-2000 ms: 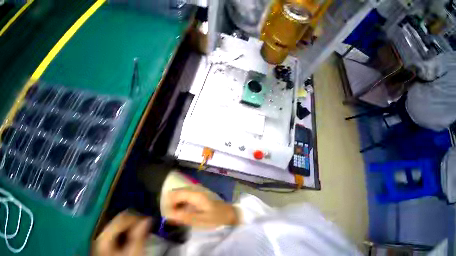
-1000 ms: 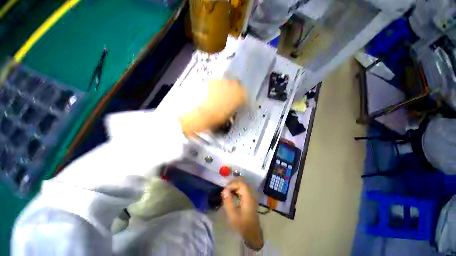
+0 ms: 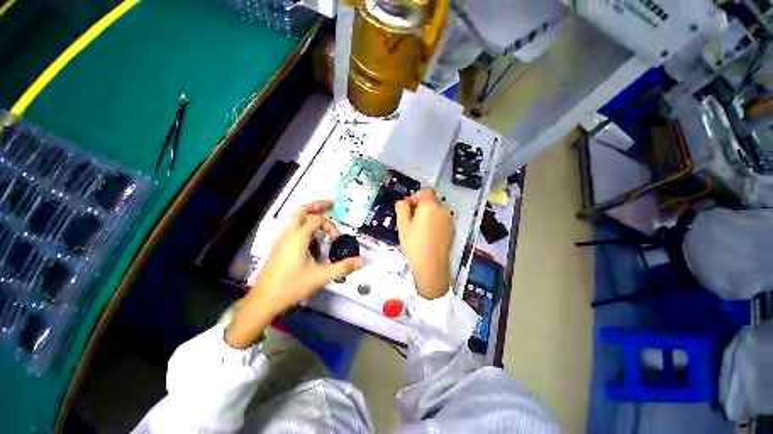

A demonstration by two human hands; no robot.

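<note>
My left hand [image 3: 292, 263] holds a round black unit [image 3: 344, 247] between thumb and fingers above the front of the white machine base [image 3: 275, 222]. My right hand [image 3: 426, 242] has its fingers bent at the right edge of a black fixture plate [image 3: 392, 203]; whether the fingertips hold a small part cannot be told. The pale green nest [image 3: 357, 191] is left of the black plate and shows no black disc on it. The gold press head [image 3: 375, 68] is behind them.
A blister tray [image 3: 63, 229] with black discs and dark tweezers [image 3: 174, 136] lie on the green mat at left. A small black block [image 3: 468, 164], a keypad controller [image 3: 483, 298] and a red button [image 3: 392, 308] are at right. A blue stool [image 3: 657, 364] stands on the floor.
My hands have moved apart over the machine base. My left hand now shows the round black unit, my right hand has gone up to the black plate, and the nest and plate have come into view.
</note>
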